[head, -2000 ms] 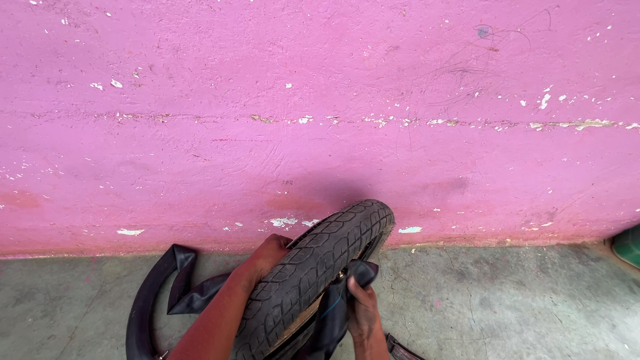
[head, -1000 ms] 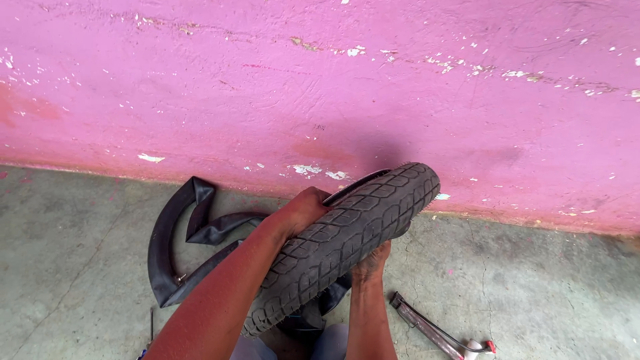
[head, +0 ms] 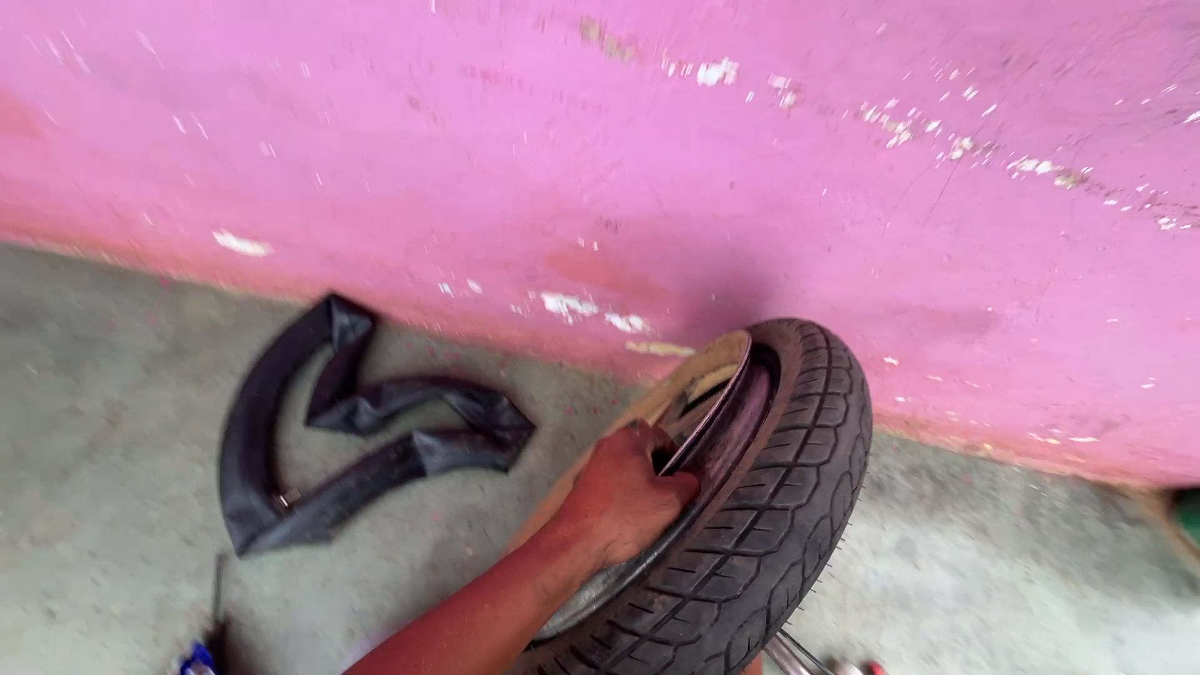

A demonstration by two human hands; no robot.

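Observation:
A black rubber tyre (head: 797, 487) with a block tread stands tilted around a metal wheel rim (head: 722, 412), its top close to the pink wall. My left hand (head: 628, 497) grips the edge of the rim, with the fingers bent over it and the thumb by the tyre's bead. The tyre hides my right hand; only a sliver of skin shows below it at the bottom edge. On the floor to the left lies a flat, folded black inner tube (head: 258, 422) with a metal valve stem (head: 288, 499).
The pink wall (head: 469, 187) with chipped paint runs behind the wheel above a concrete floor (head: 94, 422). A thin-shafted tool with a blue part (head: 199, 659) lies at lower left. A metal tool (head: 787, 653) shows partly below the tyre. A green object (head: 1189, 514) is at the right edge.
The wheel has turned, so its rim side now faces the view. My left hand shows on the rim's edge. My right hand, seen before under the tyre, is now hidden.

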